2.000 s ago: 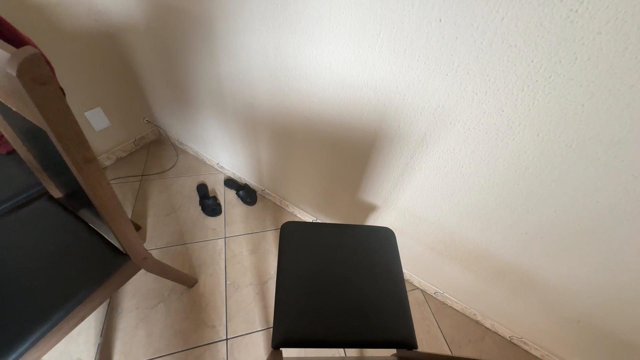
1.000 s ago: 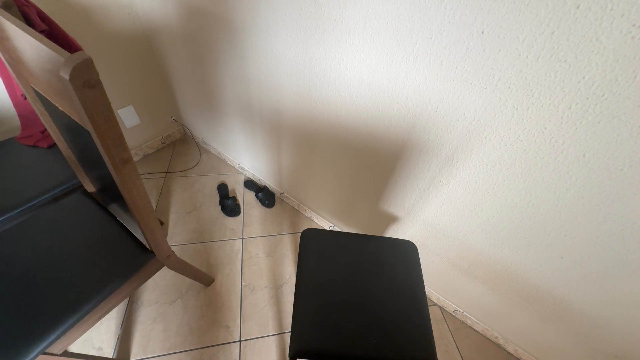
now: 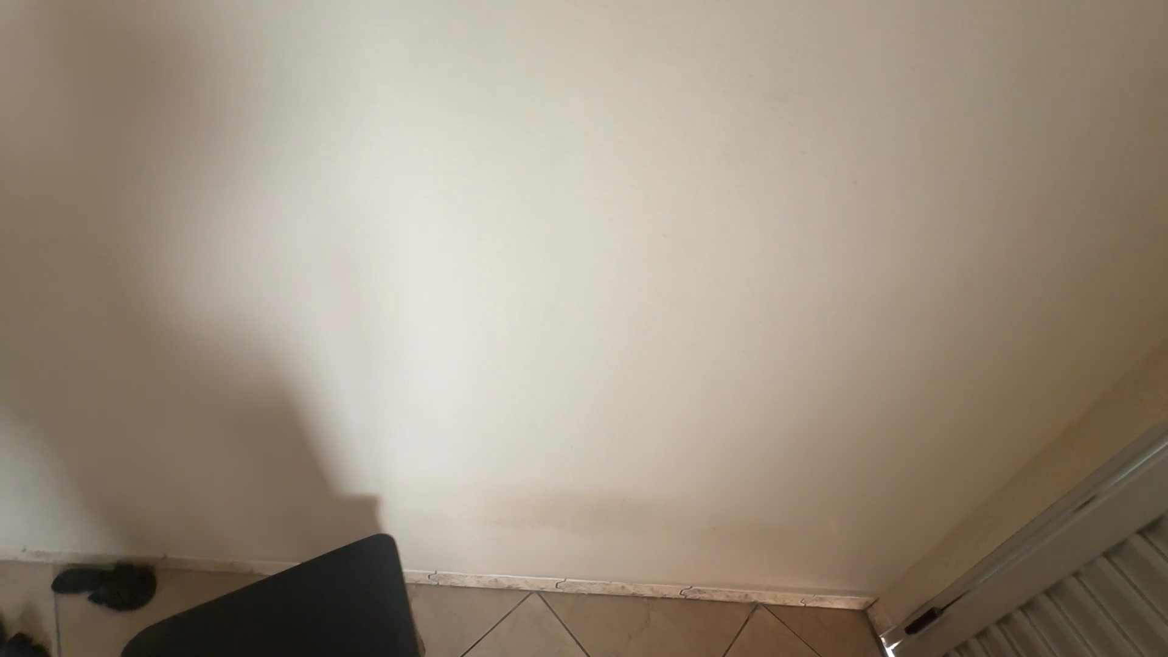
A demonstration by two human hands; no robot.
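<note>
Neither my left hand nor my right hand shows in the head view. A black padded seat (image 3: 292, 607) rises from the bottom edge, left of the middle, with its far corner close to the wall; its legs are hidden. Left of it, a dark slipper (image 3: 123, 586) lies on the tiled floor by the skirting. Part of another slipper (image 3: 18, 643) is cut off at the lower left corner.
A pale wall (image 3: 584, 274) fills most of the view, with shadows on its left part. A stone skirting (image 3: 620, 587) runs along the tiled floor (image 3: 639, 625). At the lower right stands a ribbed metal shutter or door (image 3: 1077, 593) in a frame.
The view has swung to the right. The wooden chair with a dark seat and the red cloth at the left have left the view, and the ribbed metal shutter or door has come into it.
</note>
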